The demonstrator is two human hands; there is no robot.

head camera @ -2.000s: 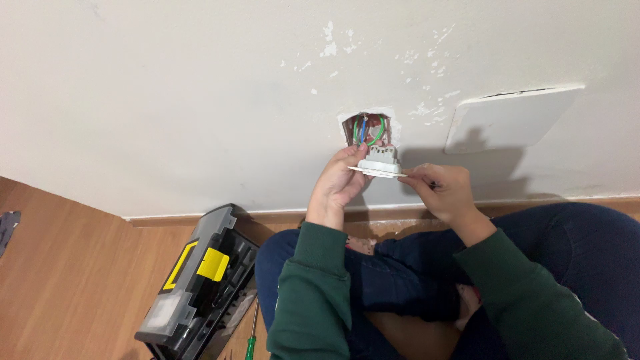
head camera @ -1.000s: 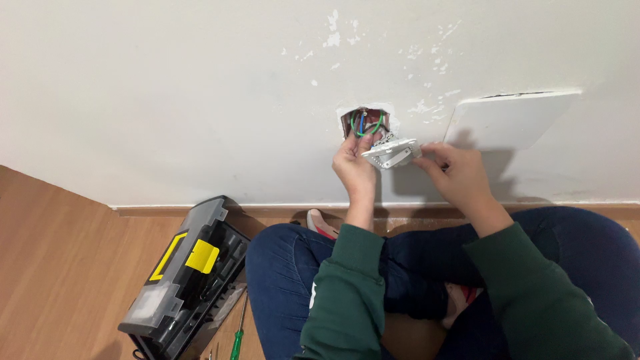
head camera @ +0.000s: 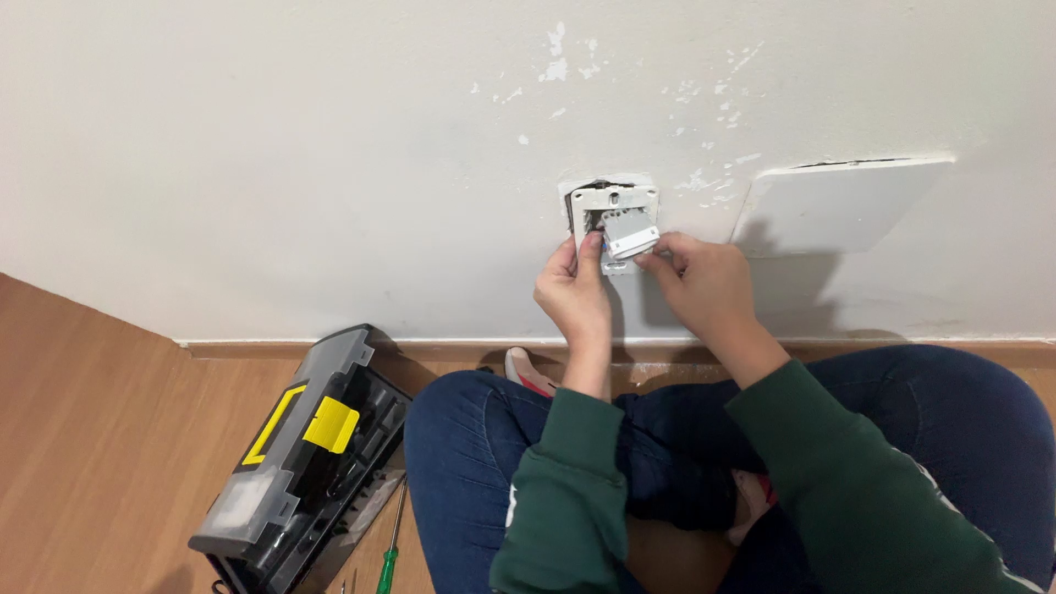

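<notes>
A white mounting frame [head camera: 635, 196] stands over the wall box opening [head camera: 569, 202], tilted a little out from the wall. My left hand [head camera: 577, 285] pinches its lower left side between thumb and fingers. A grey and white wiring module [head camera: 631, 231] sits at an angle in front of the frame's window, and my right hand [head camera: 701, 276] holds its lower right end with the fingertips. The frame and module cover most of the opening; a small bit of blue shows by my left thumb. The module's terminals face upward.
A black and grey toolbox [head camera: 330, 462] with yellow latches stands on the wooden floor at lower left. Beside it lies a green-handled screwdriver [head camera: 388, 569]. A white cover panel [head camera: 841, 206] is on the wall at right. My crossed legs [head camera: 470, 462] are close below.
The mounting frame now stands upright over the opening, hiding the green and blue wires seen before. The module is now turned with its terminals up, still in my right fingers.
</notes>
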